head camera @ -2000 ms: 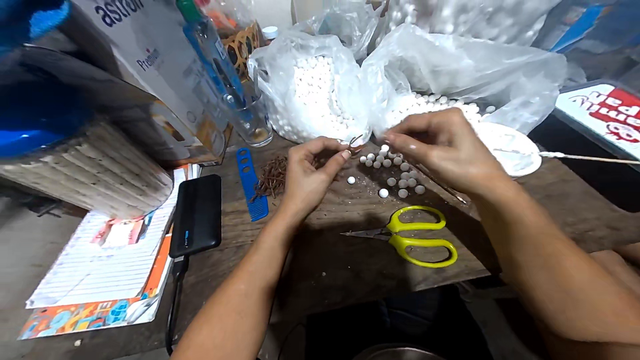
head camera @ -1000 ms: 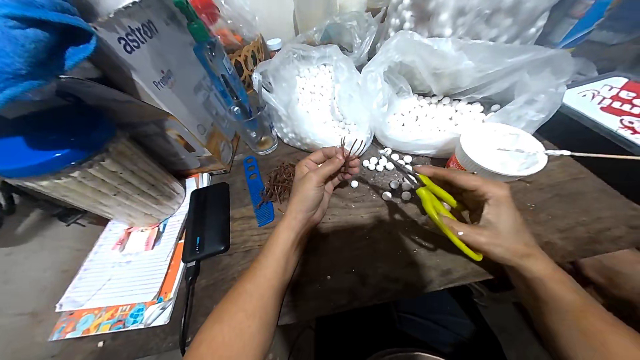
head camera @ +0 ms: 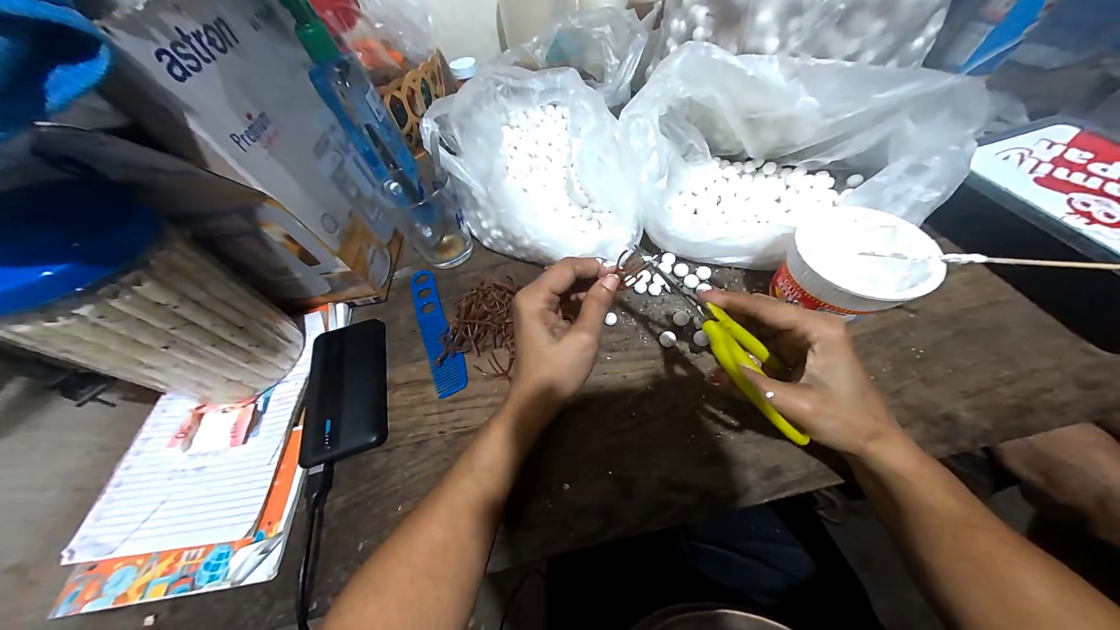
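Observation:
Between thumb and fingers, my left hand (head camera: 560, 328) pinches a small bunch of thin brown stems (head camera: 628, 267). My right hand (head camera: 809, 367) grips yellow-handled scissors (head camera: 744, 372), whose blades reach toward the tips of that bunch; whether they touch is too small to tell. White foam-like balls (head camera: 668, 339) lie loose beneath and beside the blades, some of them greyish. A pile of similar brown stems (head camera: 481, 319) rests left of my left hand, next to a blue comb (head camera: 430, 324). A white tub (head camera: 862, 254) with a white-coated stick (head camera: 1015, 261) across it stands beyond my right hand.
Two plastic bags of white balls (head camera: 547, 175) stand at the back. On the left are a black power bank (head camera: 346, 394) with a cable, papers (head camera: 188, 490), a blue-lidded container (head camera: 166, 315), a glass (head camera: 442, 236) and a carton (head camera: 227, 114). A person's bare skin shows at the right edge.
Two seconds ago the scissors lay on the table; my right hand has since taken hold of them. The blades have come up toward the stems in my left hand.

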